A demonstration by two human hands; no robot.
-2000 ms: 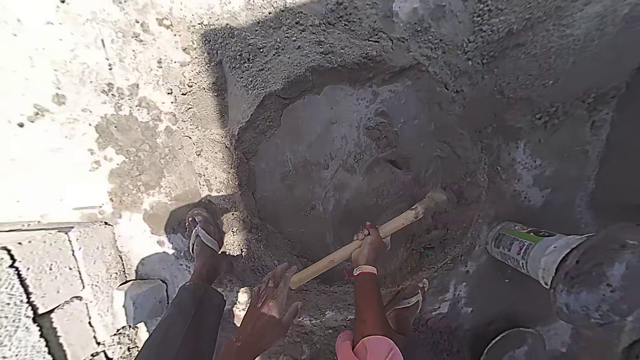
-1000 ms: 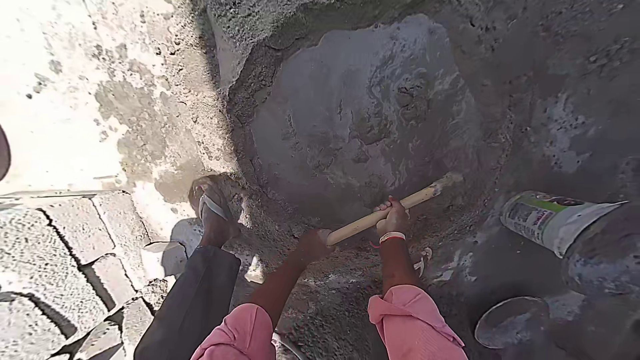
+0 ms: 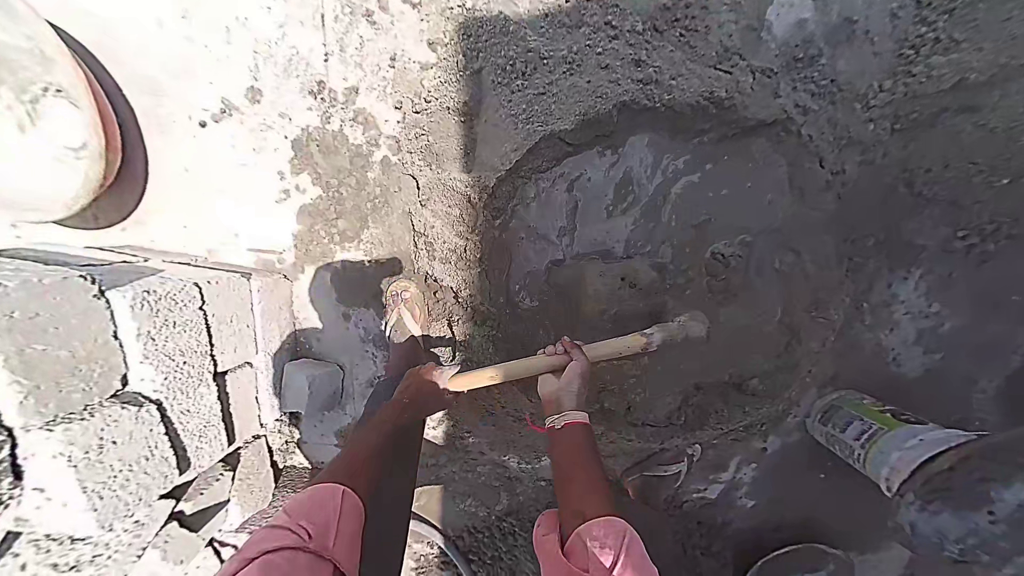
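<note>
A wooden tool handle [image 3: 512,370] slants over the wet mortar, its right end coated grey. My left hand [image 3: 426,390] is closed around its left end. Farther along, my right hand [image 3: 565,376] grips the shaft from below, fingers curled over it; a pale band and red thread circle that wrist. Beyond the hands lies a hollow of wet grey mortar [image 3: 656,192] within a rim of sand mix [image 3: 600,96]. A brownish, roughly rectangular patch [image 3: 610,286] shows in the mortar; whether it is the tool's blade, I cannot tell.
My sandalled foot [image 3: 406,308] stands left of the hollow, near a small grey block [image 3: 312,386]. Stacked concrete blocks [image 3: 164,344] fill the lower left. A round pan [image 3: 48,120] is at upper left. At right, a labelled plastic bucket [image 3: 860,436] lies on its side.
My left hand, loosely spread near the handle's end two seconds ago, now wraps that end. The handle lies at a shallower slant. The round pan has come into view at upper left.
</note>
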